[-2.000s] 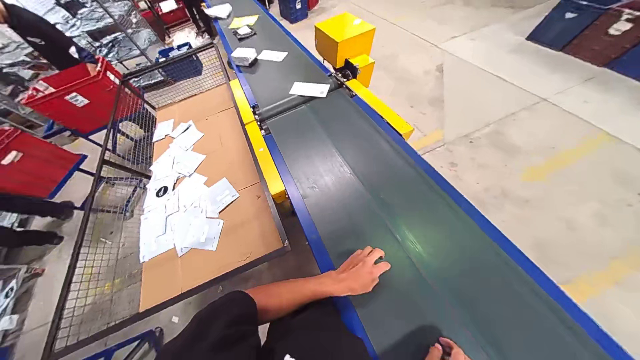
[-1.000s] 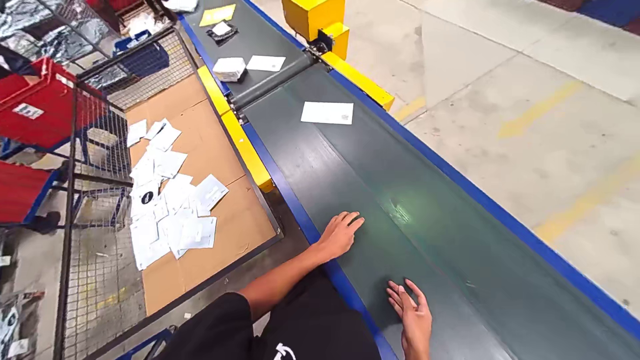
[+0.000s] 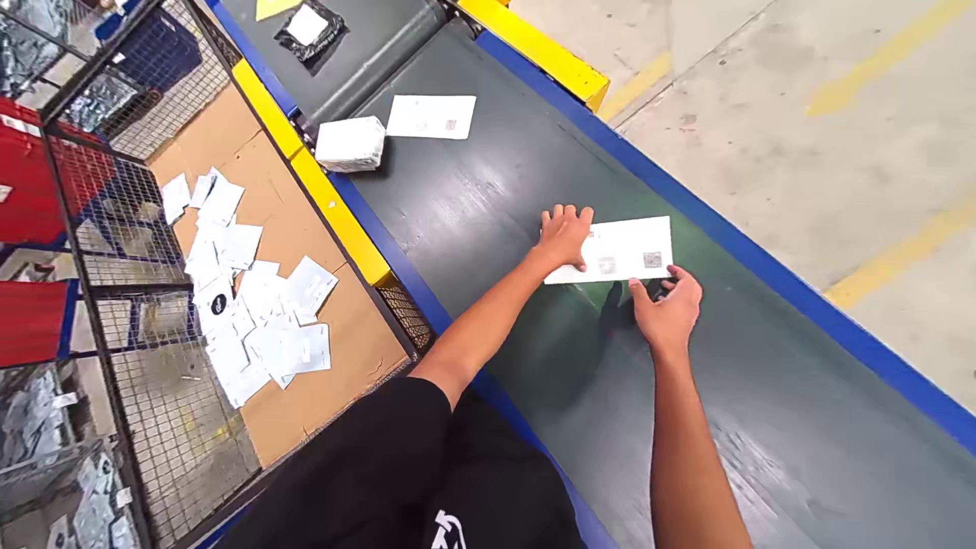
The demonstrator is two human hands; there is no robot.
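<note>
A flat white envelope [image 3: 629,240] with printed marks lies on the dark conveyor belt [image 3: 503,175]. Spread over its left end is my left hand [image 3: 564,238], fingers apart; whether it grips the paper is hard to tell. My right hand [image 3: 669,305] is at the envelope's lower right edge, thumb and fingers parted, nothing held between them. Farther up the belt are a second white envelope [image 3: 431,117], a small white box [image 3: 351,143] beside it, and a black plastic parcel [image 3: 311,30] with a white label. Part of a yellow item [image 3: 274,7] shows at the top edge.
Left of the belt stands a wire mesh cage cart [image 3: 156,335] with a cardboard base and many white envelopes [image 3: 263,305] scattered on it. Yellow guards [image 3: 343,217] and blue rails [image 3: 732,236] edge the belt. Red bins [image 3: 30,320] are at the far left.
The envelopes, box and black parcel have come closer along the belt. Both hands have moved from bare belt to the nearer envelope. The view has shifted.
</note>
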